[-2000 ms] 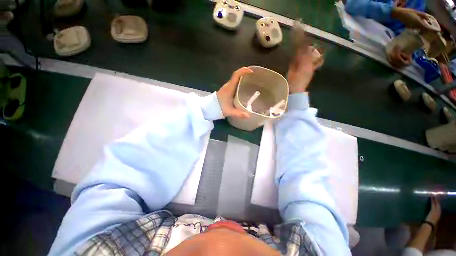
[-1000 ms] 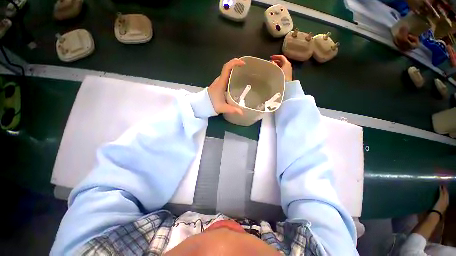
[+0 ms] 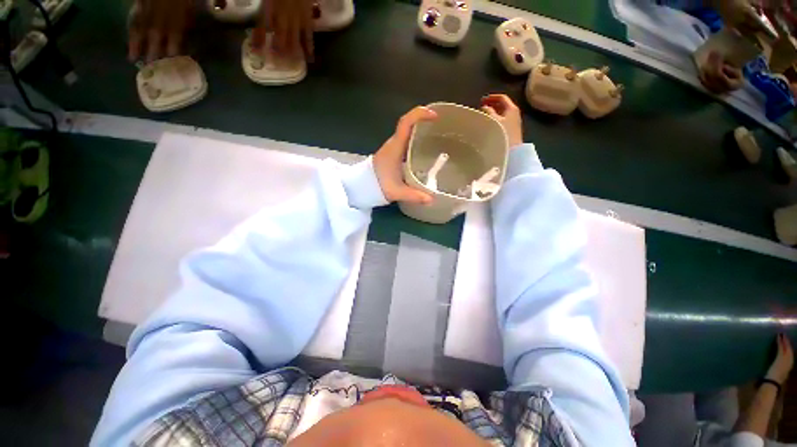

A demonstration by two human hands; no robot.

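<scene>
The cream cup-shaped housing (image 3: 426,210) stands in front of me, its open top facing up. Two short white strips (image 3: 437,171) show inside it. My left hand (image 3: 400,161) grips its left side, thumb low on the outside and fingers at the rim. My right hand (image 3: 505,120) is at the housing's far right corner, partly hidden behind the rim; the fingers are curled, and whether they press on the wall is not clear.
Face units (image 3: 519,45) and upturned cream covers (image 3: 553,88) lie on the dark green belt (image 3: 349,83). Another person's hands (image 3: 287,26) reach over covers at the upper left. White pads (image 3: 218,209) lie under my forearms. A green fan (image 3: 33,179) is at far left.
My right hand has come back from over the belt to the housing. Two upturned covers now lie beyond it. The belt units have shifted right, and another person's hands have appeared at upper left.
</scene>
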